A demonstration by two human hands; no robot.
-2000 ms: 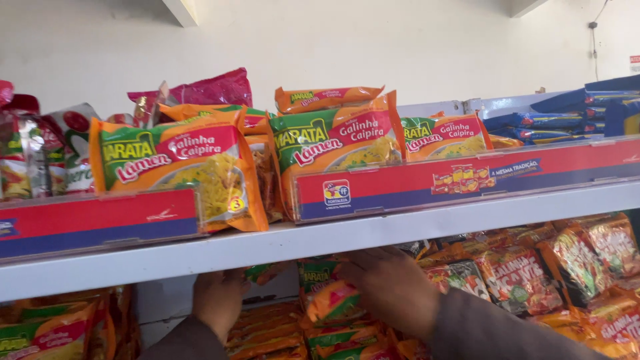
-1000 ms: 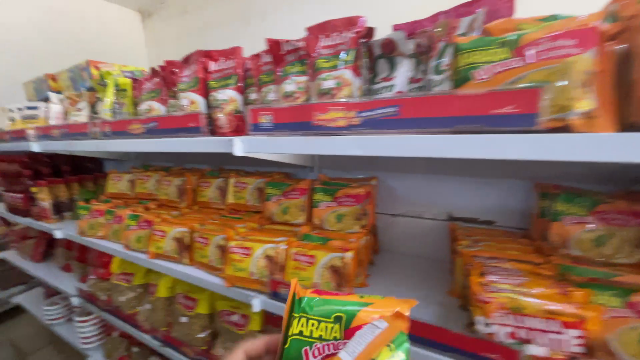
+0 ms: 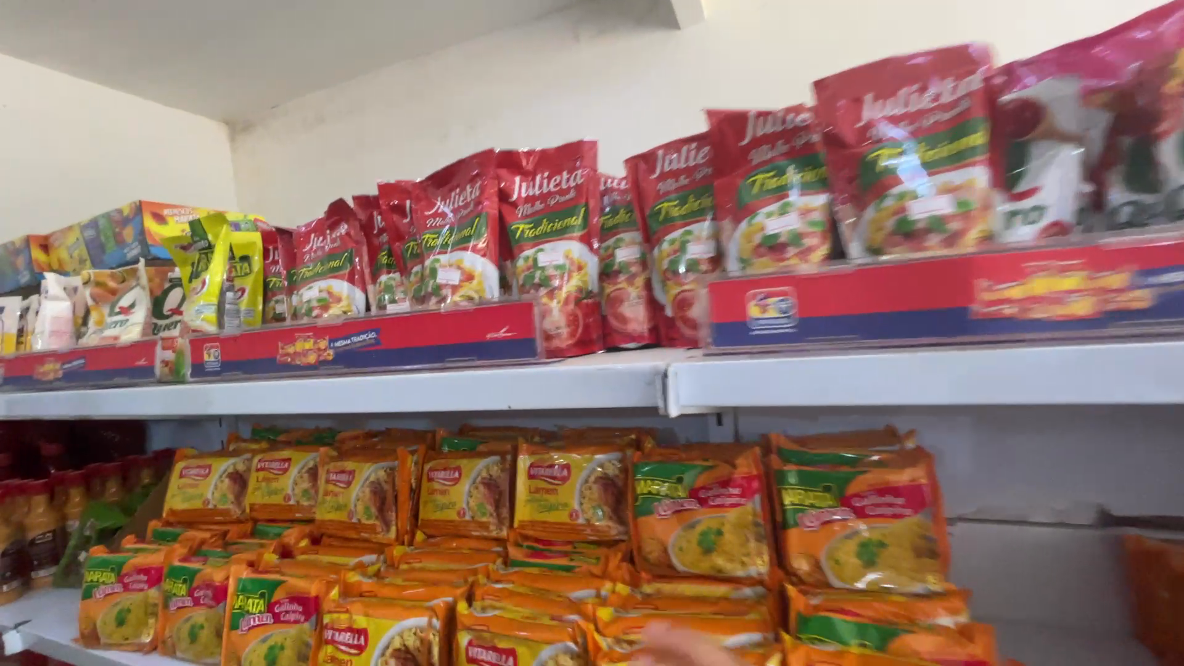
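Only a small blurred part of a hand, apparently my right hand (image 3: 686,646), shows at the bottom edge, in front of the stacked noodle packets. Its fingers are mostly cut off, and whether it holds anything is hidden. My left hand is out of view. Just above it, orange Maratá instant noodle packets (image 3: 703,518) stand upright at the right end of the stacks. Yellow-fronted Vitarella noodle packets (image 3: 571,490) are lined up to their left. More packets lie in flat piles (image 3: 546,592) before them, with upright ones (image 3: 273,618) along the front.
Above runs a white metal shelf edge (image 3: 416,398) with a red and blue price rail (image 3: 388,344). Red Julieta sauce pouches (image 3: 550,231) stand on that shelf, with yellow packs (image 3: 213,268) and boxes farther left. Capped bottles (image 3: 42,527) stand at the lower left.
The view has swung left along the shelves. Both hands were among packets under the upper shelf at first; a hand then held a Maratá packet low in view, and that packet is no longer distinguishable.
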